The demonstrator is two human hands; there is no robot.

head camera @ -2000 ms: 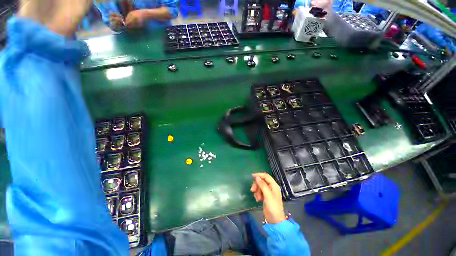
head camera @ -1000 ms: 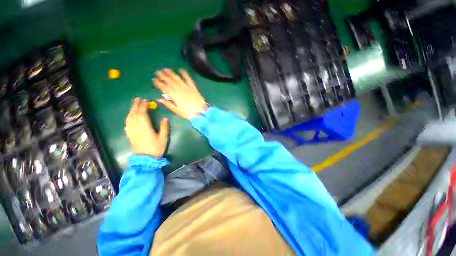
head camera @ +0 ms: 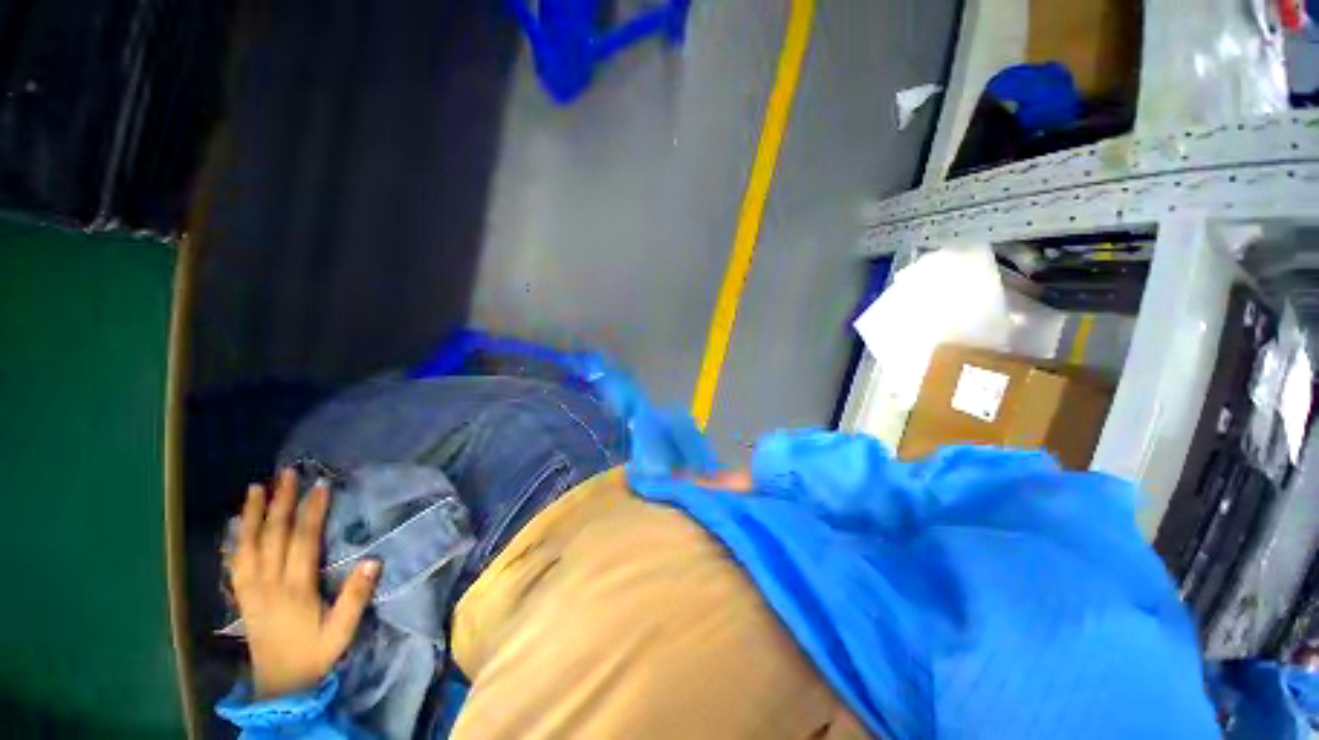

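My left hand (head camera: 289, 593) lies palm down with fingers spread on a crumpled grey-blue denim cloth (head camera: 412, 506) at the lower left, near the bench edge. It is bare and grips nothing visible. Only a small blurred strip of my right hand (head camera: 728, 479) shows at my waist, between the sleeve and the front of the blue smock (head camera: 926, 607). Its fingers are hidden, so its hold cannot be told.
The green bench mat (head camera: 87, 477) is at the left, with a black tray (head camera: 101, 116) at its upper corner. Blue stool legs (head camera: 572, 44) stand on the grey floor. A yellow line (head camera: 752, 217) crosses it. Metal shelving (head camera: 1172, 347) with a brown cardboard box (head camera: 1020, 405) is at the right.
The view has swung from the bench to the floor and shelves at the right. My left hand has moved from the mat onto the denim; my right hand has drawn back to my waist.
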